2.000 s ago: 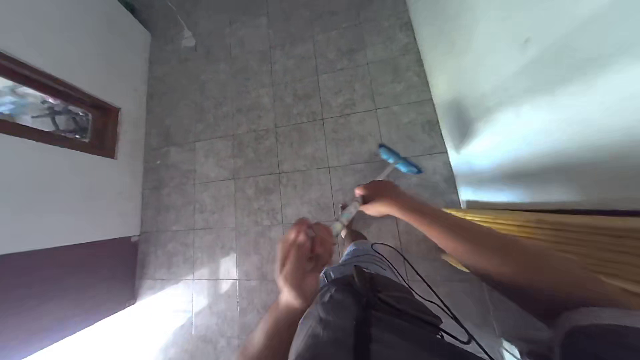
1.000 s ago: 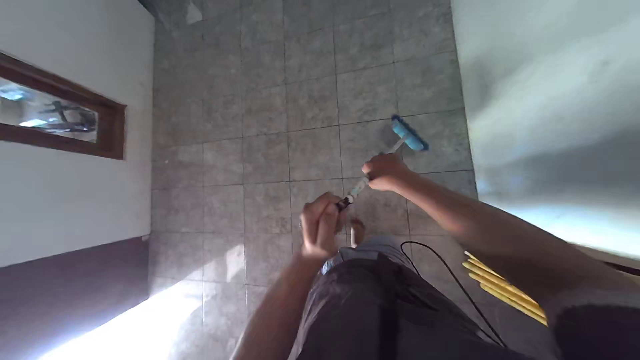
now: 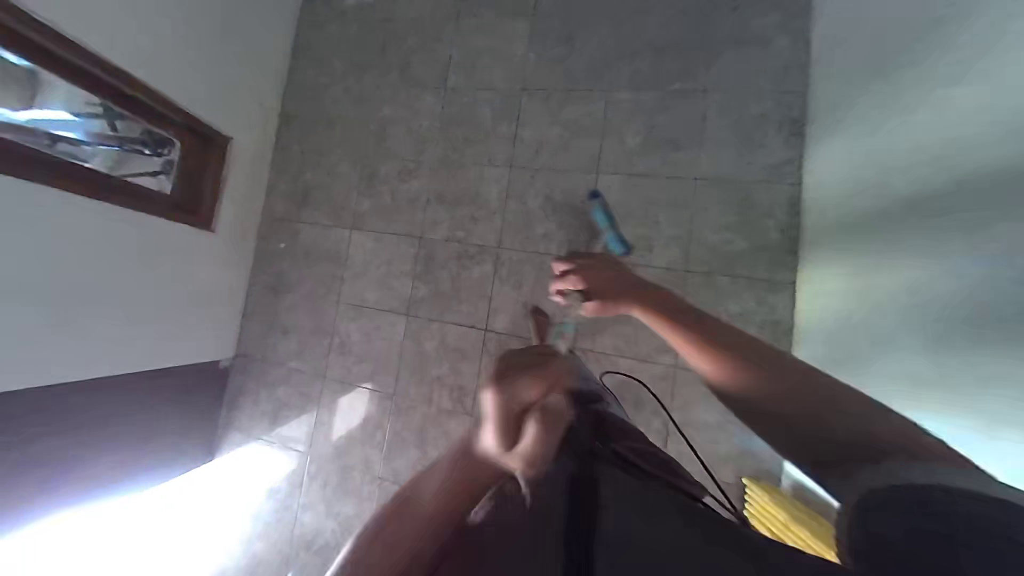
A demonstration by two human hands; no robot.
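Observation:
A floor broom or mop with a blue head (image 3: pixel 610 224) rests on the grey tiles, just beyond my right hand. My right hand (image 3: pixel 594 285) is closed around its pale handle, close to the head. Nearer my body, my left hand (image 3: pixel 524 408) is closed around the upper part of the handle and is blurred. The stretch of handle between the hands (image 3: pixel 565 330) shows only faintly. My bare foot (image 3: pixel 540 324) is on the floor left of the handle.
A pale wall (image 3: pixel 912 200) runs along the right, a white wall with a wood-framed window (image 3: pixel 204 172) on the left. Bright sunlight falls across the tiles (image 3: pixel 352 412) at lower left. Yellow slats (image 3: pixel 788 520) lie lower right, and a black cord (image 3: pixel 672 424) hangs beside my clothing.
The blue head has moved left and nearer to my body, away from the right wall. My left hand has drawn back toward my body. The view has shifted.

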